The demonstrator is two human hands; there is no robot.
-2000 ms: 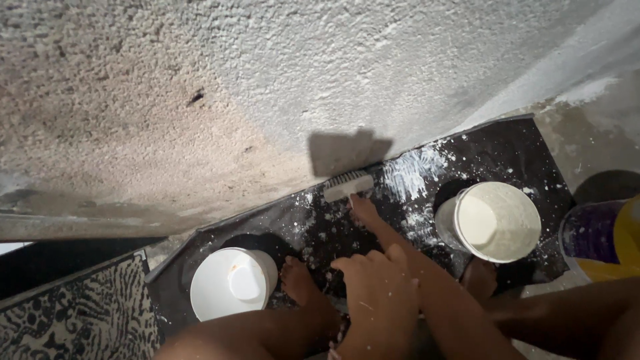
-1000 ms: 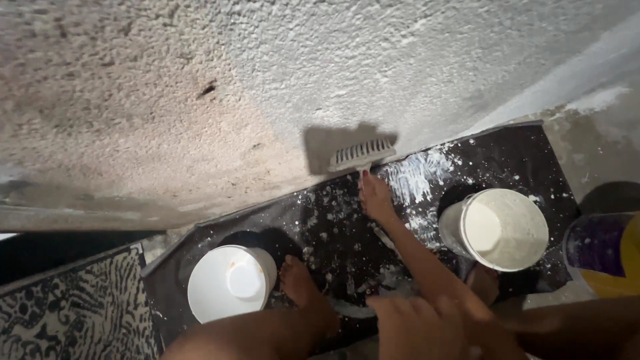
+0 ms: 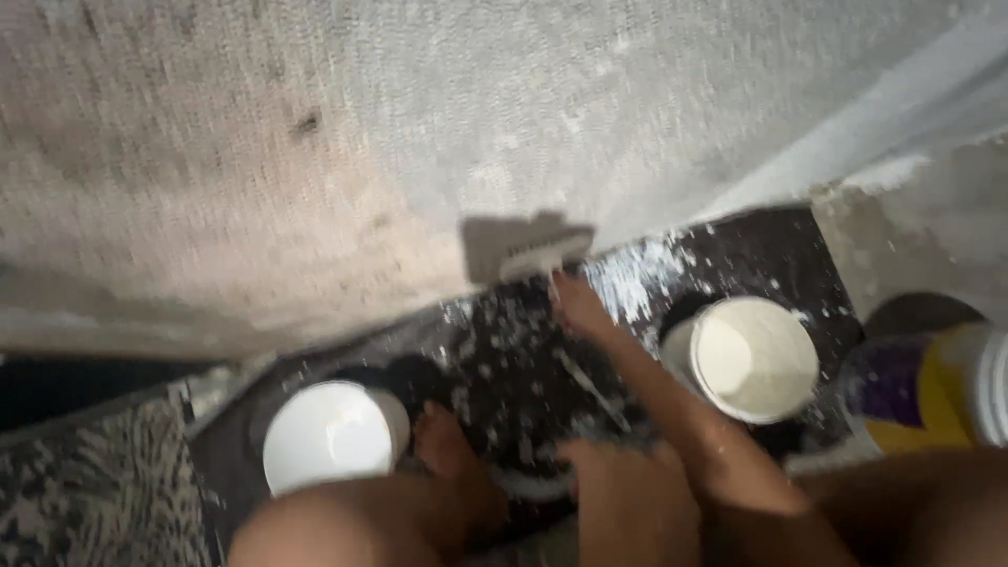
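My right hand (image 3: pixel 579 303) is shut on the short handle of a wide, pale block brush (image 3: pixel 543 258), held against the foot of the rough wall (image 3: pixel 504 102). The brush is blurred by motion, and its shadow falls on the wall above and left of it. My left hand (image 3: pixel 630 488) hangs lower, beside my right forearm, with its fingers bent to the left; whether it holds anything is unclear. A white bucket (image 3: pixel 756 360) with pale liquid stands right of my right forearm. Another white bucket (image 3: pixel 335 441), with a white patch inside, stands at the lower left.
A dark sheet (image 3: pixel 512 354) spattered with white paint covers the floor along the wall. My bare foot (image 3: pixel 441 441) rests on it beside the left bucket. A purple and yellow tub (image 3: pixel 921 386) lies or stands at the right. A patterned mat (image 3: pixel 102 496) is at the lower left.
Between two seconds and one second ago the brush rose from the sheet's edge to the wall's foot, its bristles facing the wall. My left hand has moved lower beside my right forearm.
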